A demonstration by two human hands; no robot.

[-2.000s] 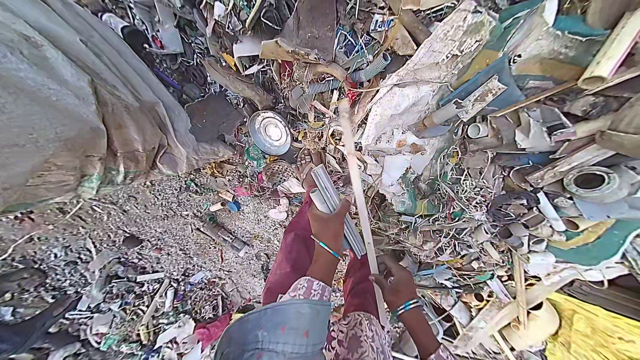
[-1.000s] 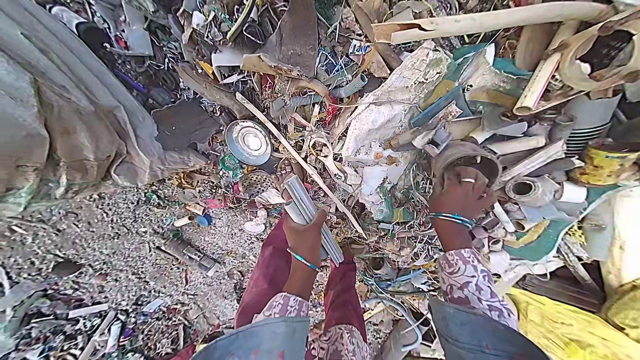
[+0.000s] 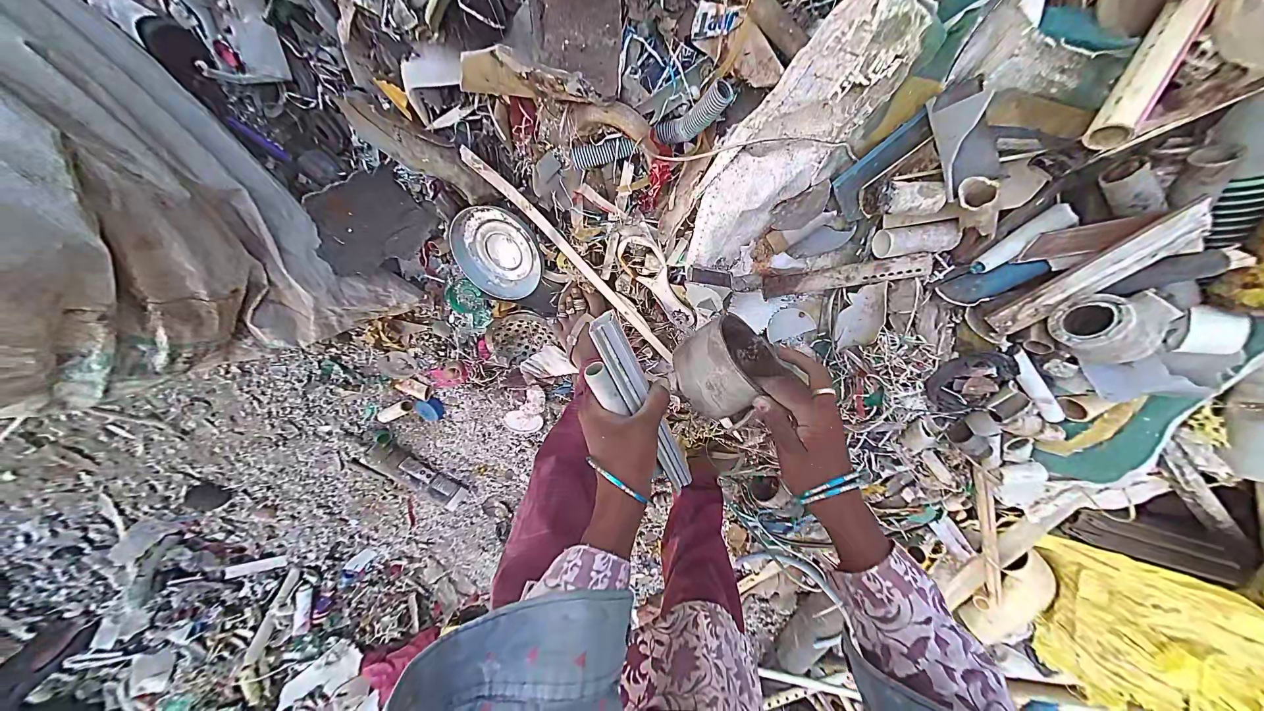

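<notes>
My left hand (image 3: 624,430) is closed around a bundle of grey plastic strips (image 3: 632,380) and a short pale pipe piece (image 3: 604,388). In my right hand (image 3: 808,425) is a grey pipe fitting (image 3: 713,370) with a wide round opening, gripped at its rim and tilted beside the bundle. A long thin wooden strip (image 3: 563,247) lies just beyond both hands. Farther left rests a round metal lid (image 3: 496,253) among the scrap.
Pipe offcuts (image 3: 916,238) and a thick-walled pipe piece (image 3: 1091,326) are heaped on the right. A large grey sheet (image 3: 148,217) covers the left. Yellow sheeting (image 3: 1150,622) lies at the lower right; corrugated hose (image 3: 696,114) lies at the top.
The wooden strip was by my right hand at first, then lay on the scrap. My right hand, on the round fitting at the right heap one second ago, has brought it in beside my left hand.
</notes>
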